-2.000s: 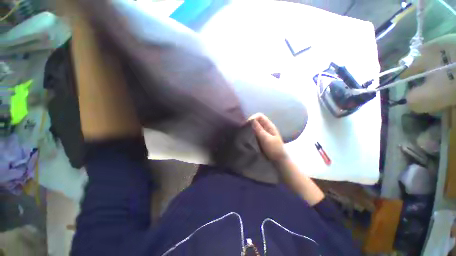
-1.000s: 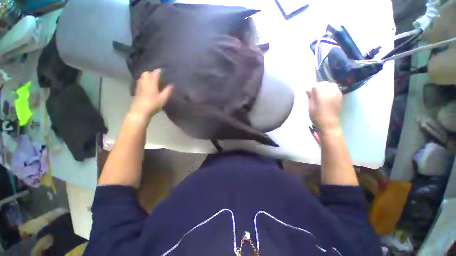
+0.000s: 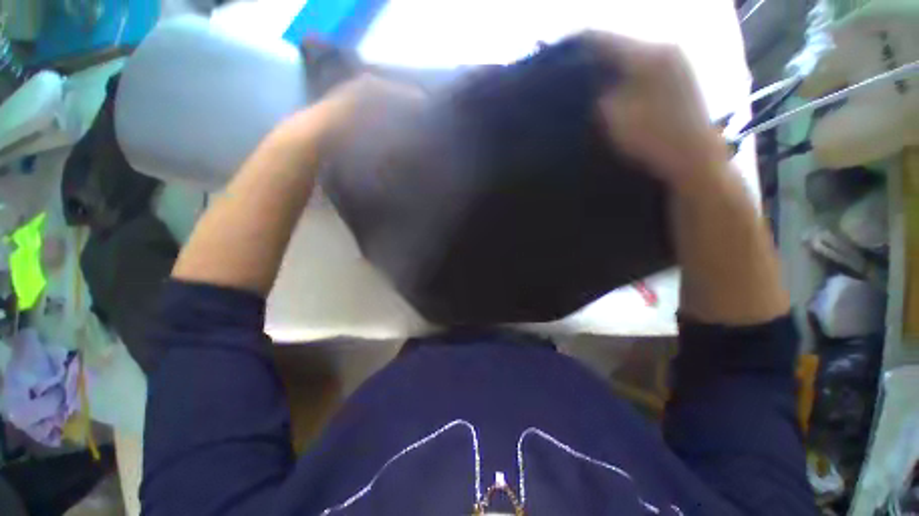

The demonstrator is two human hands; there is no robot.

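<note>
A dark brown-black garment piece [image 3: 524, 202] is spread between my hands over the white table [image 3: 333, 292] and hangs towards its front edge. My left hand [image 3: 368, 111] is blurred and holds the garment's upper left part. My right hand [image 3: 645, 111] is blurred and grips its upper right edge. The grey padded pressing arm [image 3: 202, 106] shows at the left; its rounded right end is hidden under the cloth. The iron is hidden behind my right hand and forearm; only its cords show.
A small red item [image 3: 646, 292] lies beside my right forearm. A blue flat thing [image 3: 338, 22] is at the table's back. Dark cloth [image 3: 126, 252] hangs at the left, near a bright green piece [image 3: 28, 260]. Pale cords [image 3: 826, 101] run in from the right.
My right hand has left the iron's side and taken hold of the garment. The garment has been lifted and spread rightwards, covering the padded arm's rounded right end.
</note>
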